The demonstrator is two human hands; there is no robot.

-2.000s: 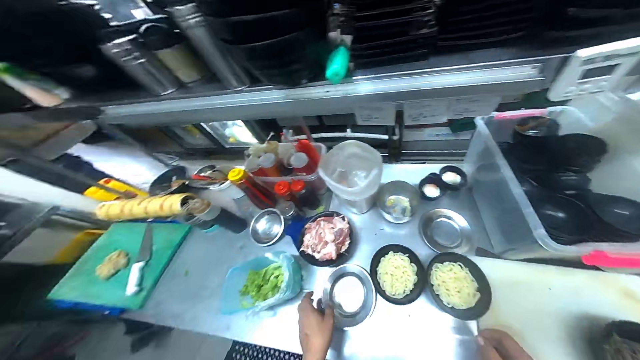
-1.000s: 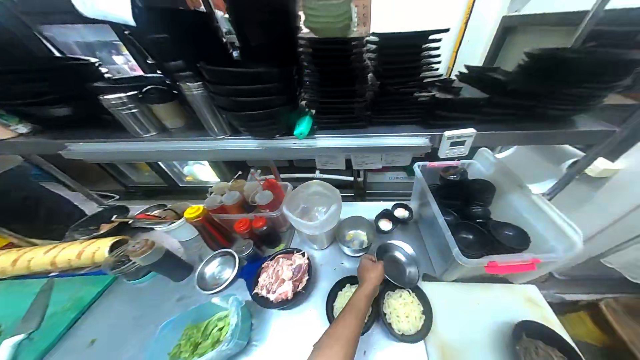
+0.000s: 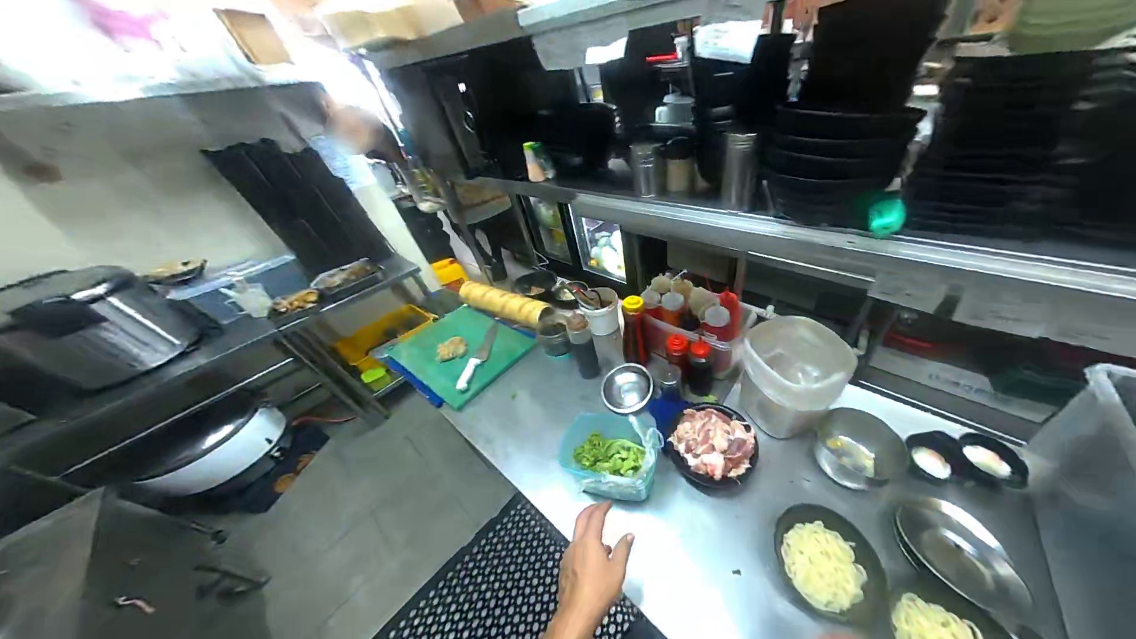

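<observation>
My left hand (image 3: 590, 564) is over the steel counter's front edge with fingers and thumb apart, holding nothing. Just beyond it sits a blue-green plastic container of chopped greens (image 3: 611, 454). A black bowl of raw meat pieces (image 3: 712, 442) stands to the right of the container. Further right are a black bowl of noodles (image 3: 824, 568), a second one (image 3: 932, 617) cut by the frame, and stacked shallow steel bowls (image 3: 963, 552). A small skin-coloured blur at the bottom edge may be my right hand (image 3: 839, 635); its fingers are hidden.
A green cutting board (image 3: 497, 373) with a knife (image 3: 477, 357) lies at the counter's left end. Sauce bottles (image 3: 634, 333), a small steel bowl (image 3: 627, 388) and a clear tub (image 3: 794, 377) stand behind. A metal shelf (image 3: 710, 217) crosses above. A person (image 3: 351, 146) is in the background.
The steel bowl in front of the meat two seconds ago is now stacked on another at the right. My left hand has left the stack. The view has swung left.
</observation>
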